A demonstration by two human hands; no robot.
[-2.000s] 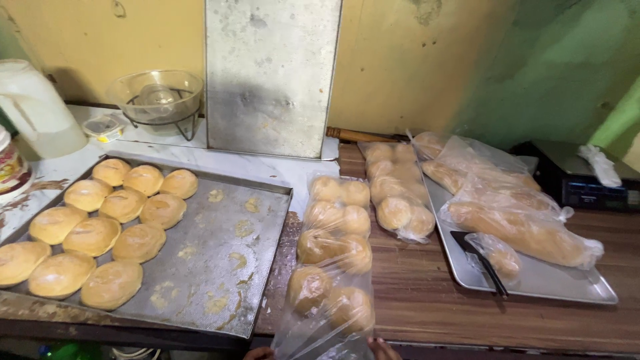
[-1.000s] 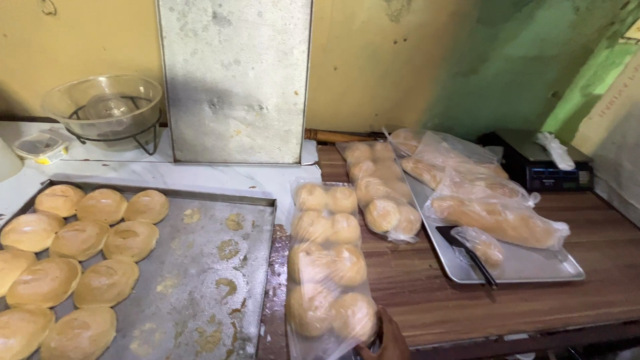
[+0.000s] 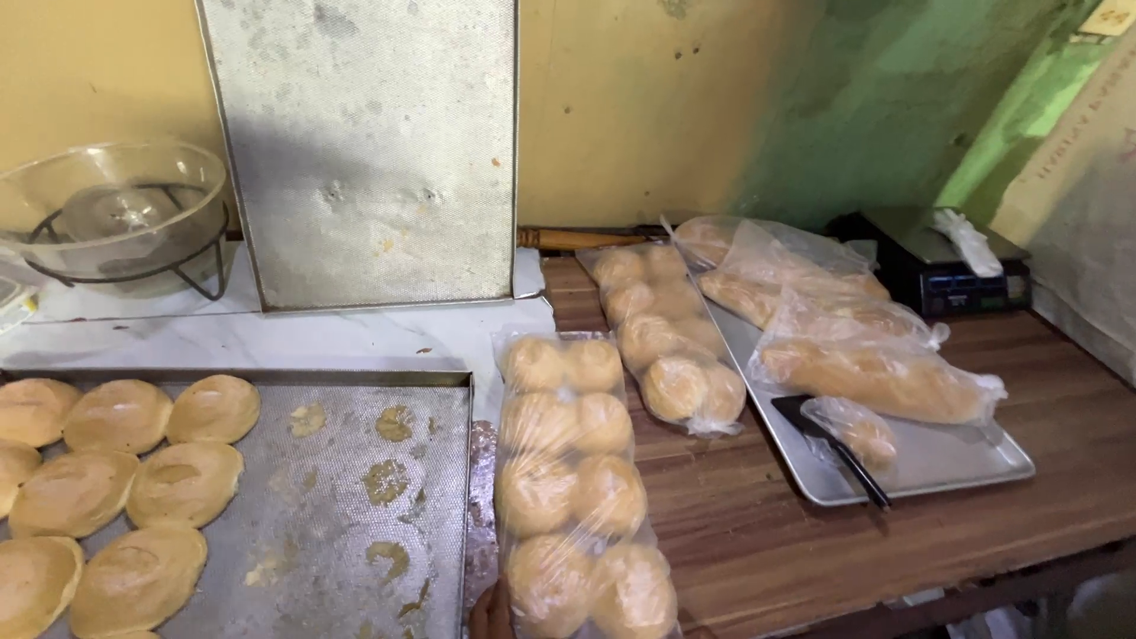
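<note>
Fingers of my left hand (image 3: 490, 612) show at the bottom edge, against the left side of a clear plastic bag of round buns (image 3: 572, 488). Most of that hand is cut off, so its grip is unclear. Only a faint sliver at the bottom edge, right of the bag, may be my right hand. The buns lie in two columns, and the bag's lower end is out of frame. Another bag of buns (image 3: 679, 346) lies behind it to the right. On the left, unbagged flattish buns (image 3: 182, 484) sit on a metal baking tray (image 3: 337, 532).
An aluminium tray (image 3: 941, 457) at the right holds bagged loaves (image 3: 879, 382), a small bagged bun and black tongs (image 3: 839, 453). Behind are a digital scale (image 3: 941, 266), an upright metal tray (image 3: 373, 160), a wooden handle (image 3: 577, 239) and a glass bowl on a stand (image 3: 115, 213).
One second ago my right hand showed at the bagged buns' lower right; now at most a sliver shows. Left-hand fingers have come into view at the bag's left side.
</note>
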